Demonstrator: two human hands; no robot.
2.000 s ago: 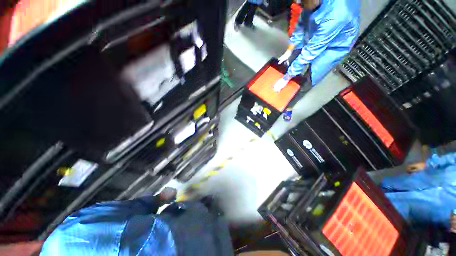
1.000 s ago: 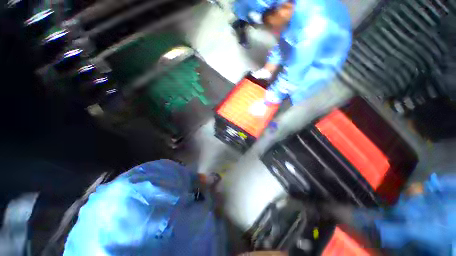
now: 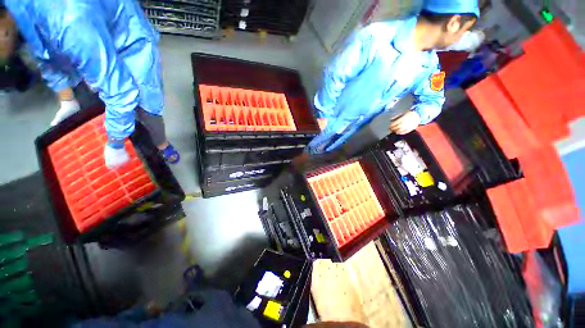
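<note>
Neither of my hands is in view. Nearest in front of me, a red-orange slotted tray (image 3: 346, 204) sits in a black tote on a stack. A larger black tote (image 3: 250, 67) behind it holds another red-orange slotted tray (image 3: 247, 110) with narrow pockets. At the left, a third red tray (image 3: 96, 173) lies in a black tote, with another person's gloved hand on it. Green boards (image 3: 22, 256) show blurred at the lower left edge. Whether the nearest tray holds any boards is too small to tell.
One person in a blue smock (image 3: 122, 64) bends over the left tote; another (image 3: 378, 77) stands beyond the stacks. Red sheets (image 3: 532, 128) are at the right, above wrapped black material (image 3: 455, 262). A wooden board (image 3: 359, 288) and labelled black box (image 3: 276, 285) lie below.
My view has swung to the right. The totes and the bending person now appear further left, and the second person and red sheets have come in. The near blue smock is mostly out of view.
</note>
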